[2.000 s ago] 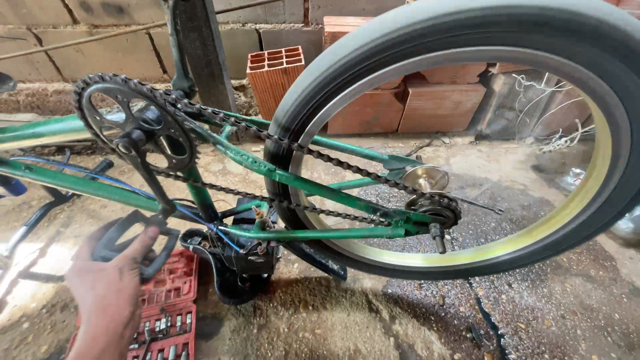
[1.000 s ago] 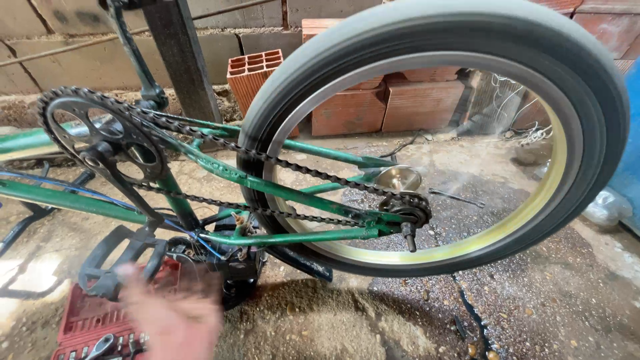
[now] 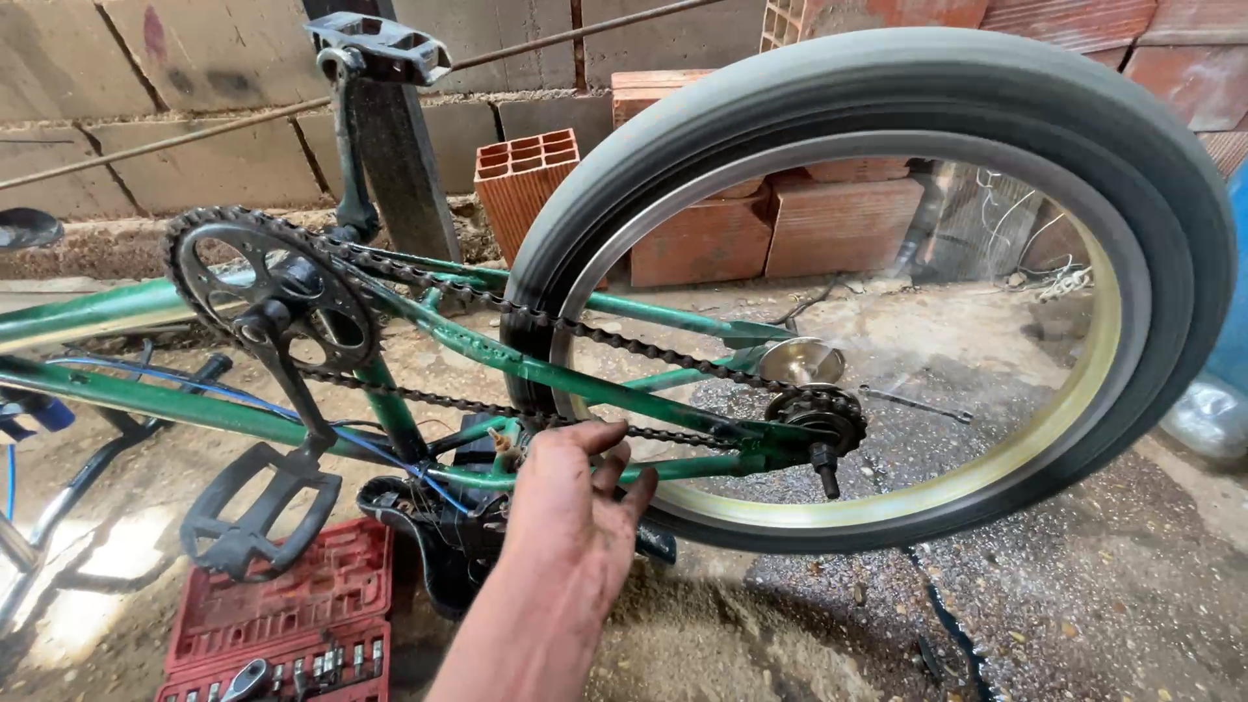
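Observation:
My left hand (image 3: 575, 487) reaches in from the bottom edge, its fingers loosely bent and apart. It holds nothing that I can see; the fingertips overlap the lower run of the bicycle chain (image 3: 429, 395) and the green stay (image 3: 702, 468), and contact is unclear. The green bicycle frame (image 3: 487, 346) is upside down. Left of my hand are the chainring (image 3: 273, 302) and a black pedal (image 3: 258, 512); another pedal (image 3: 380, 44) stands up top. The blurred rear wheel (image 3: 877, 88) and the rear sprocket (image 3: 819, 419) are at right. My right hand is out of view.
An open red socket set case (image 3: 283, 595) with a ratchet (image 3: 246, 680) lies at lower left, beside the black saddle (image 3: 439, 556). A wrench (image 3: 916, 403) is on the wet floor behind the wheel. Hollow bricks (image 3: 526, 185) stand by the block wall.
My left hand was on the pedal, then blurred beside it; now it is away from the pedal, at the lower chain run. The cranks have kept nearly the same pose.

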